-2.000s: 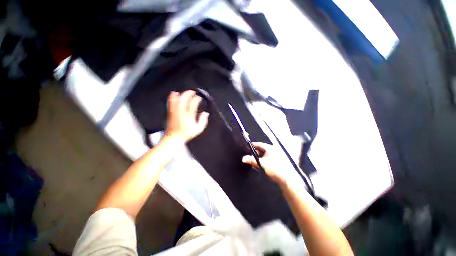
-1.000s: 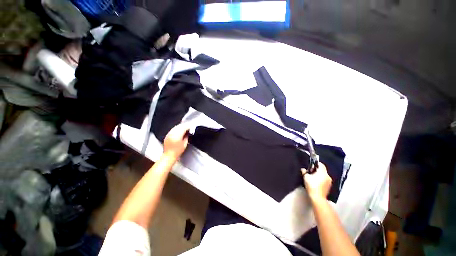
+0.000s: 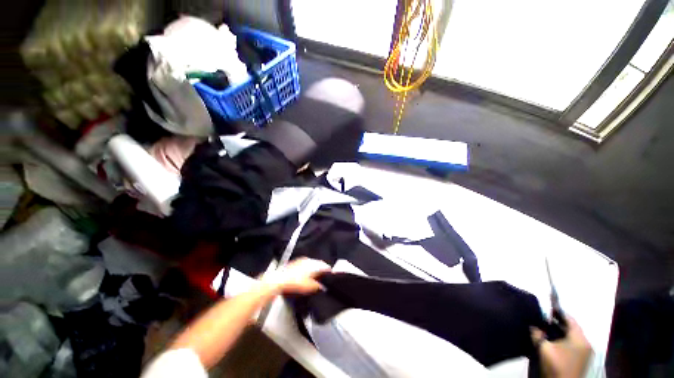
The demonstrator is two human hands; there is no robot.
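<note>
Black fabric (image 3: 436, 306) stretches across the white table cover (image 3: 517, 244) between my two hands. My left hand (image 3: 299, 276) grips its left end, where the cloth bunches. My right hand (image 3: 565, 351) is at its right end, low and slightly blurred, holding the dark handles of the scissors (image 3: 553, 288), blades pointing up and away. Whether that hand also pinches the cloth I cannot tell. A pale interlining strip (image 3: 347, 351) hangs below my left hand. Black fabric scraps (image 3: 447, 240) lie beyond the cloth.
A heap of black cloth (image 3: 229, 177) with pale strips lies at left. A white interlining roll (image 3: 144, 173), a blue crate (image 3: 259, 88) filled with cloth and a grey rounded form (image 3: 329, 111) stand behind. A long blue and white box (image 3: 414, 151) is at the back edge. A yellow cord hangs by the window.
The view has tilted up, showing the crate and window. The black cloth, flatter before, is now drawn into a narrower band between my hands. My right hand and scissors have moved to the right.
</note>
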